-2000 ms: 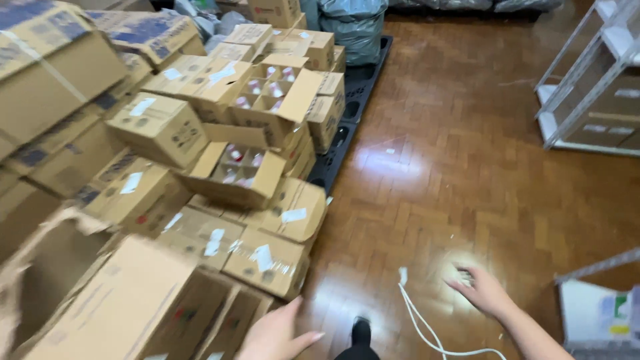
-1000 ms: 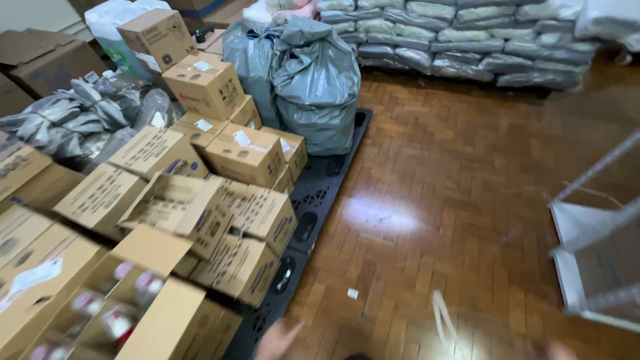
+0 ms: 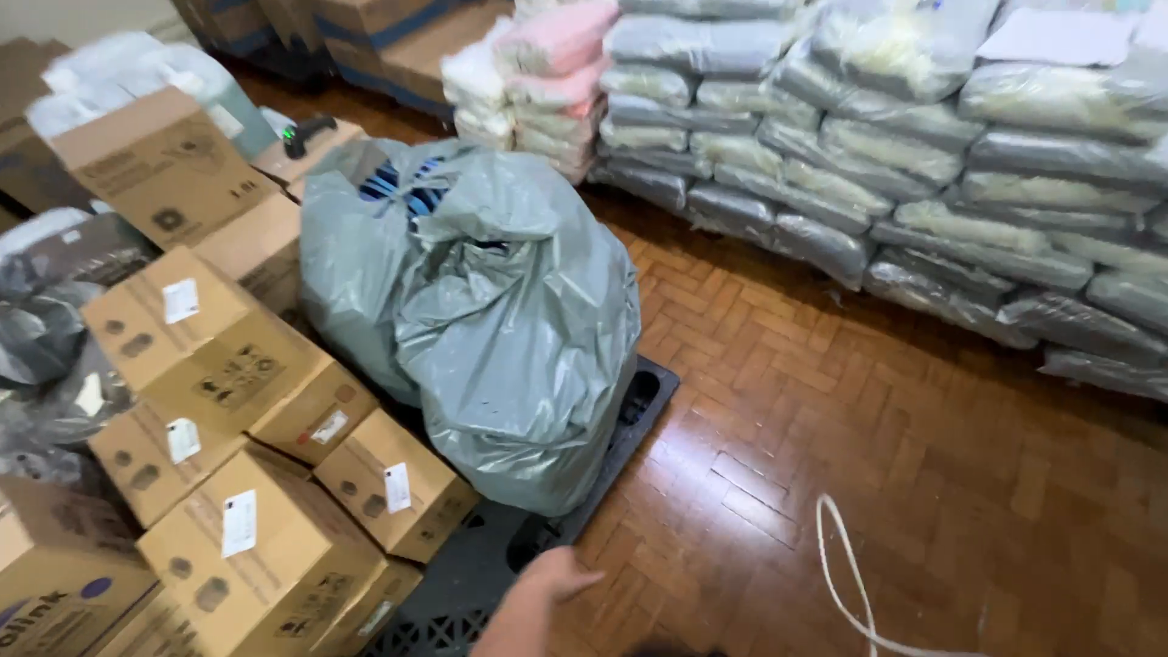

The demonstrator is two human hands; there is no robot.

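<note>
My left hand hangs at the bottom middle of the head view, beside the edge of a black plastic pallet. It is blurred, with a finger or thumb pointing right, and no object shows in it. Just beyond it, a large grey plastic sack stands on the pallet, a second grey sack behind its left side. Sealed cardboard boxes with white labels are stacked left of the hand. My right hand is out of view. A white cord makes a loop at the lower right.
Wrapped grey packages are piled along the far side, with pink packages at their left. A handheld scanner with a green light rests on a box behind the sacks. Wooden parquet floor lies between pallet and pile.
The view has moved forward along the pallet; the grey sacks are now close. My right hand, seen over the floor two seconds ago, has left the view. The open boxes of bottles are out of view.
</note>
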